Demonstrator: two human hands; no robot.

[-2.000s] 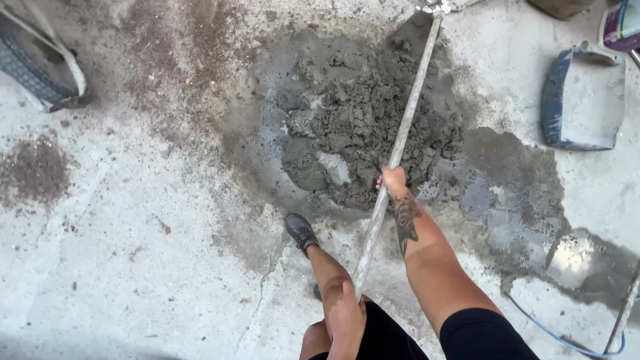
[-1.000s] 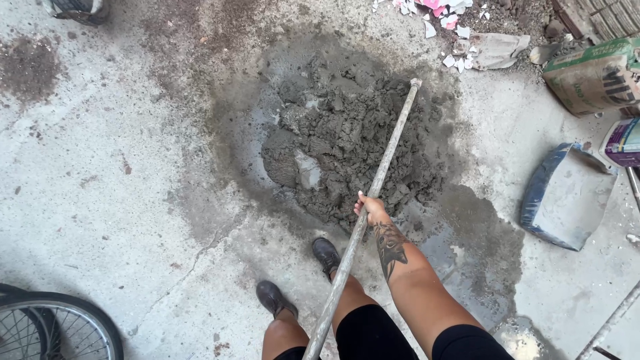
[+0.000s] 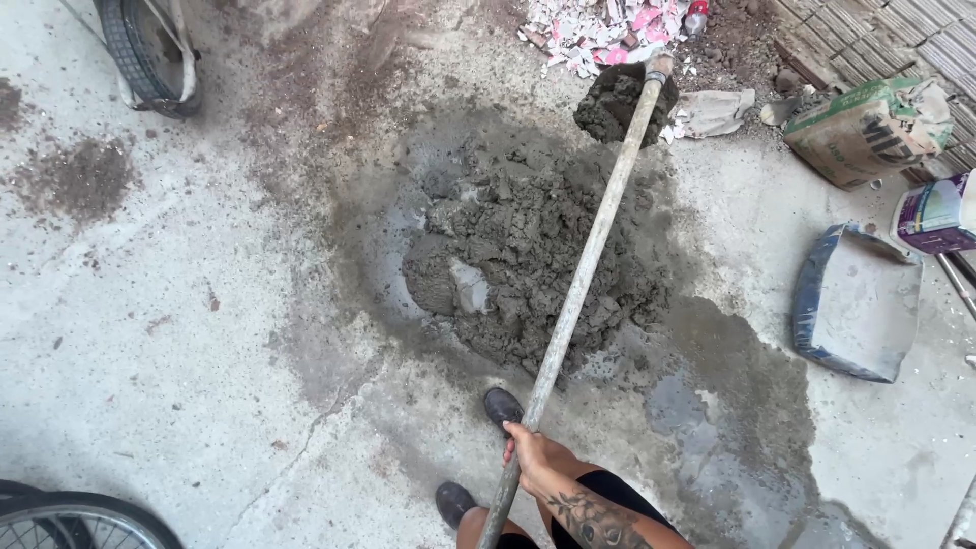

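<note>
My right hand (image 3: 528,456), below a tattooed forearm, is closed around the long wooden handle (image 3: 583,282) of a mixing tool. The handle slants from the bottom centre to the upper right. At its far end the tool's head (image 3: 627,99) is coated in wet mortar, at the upper right edge of the pile; its exact shape is hard to tell. Under the handle lies a heap of wet grey mortar (image 3: 526,244) on the concrete floor, with a smooth light patch on its left part. My left hand is out of view.
A blue cut-open container (image 3: 820,305), a purple and white bucket (image 3: 930,217) and a paper cement bag (image 3: 862,133) stand at right. Broken pink and white rubble (image 3: 587,30) lies at the top. A wheelbarrow wheel (image 3: 137,57) is upper left, a bicycle wheel (image 3: 84,518) lower left.
My left hand, on the lower handle two seconds ago, is out of view. My right hand now sits farther from the mortar heap, and the tool's head has come into view beyond it.
</note>
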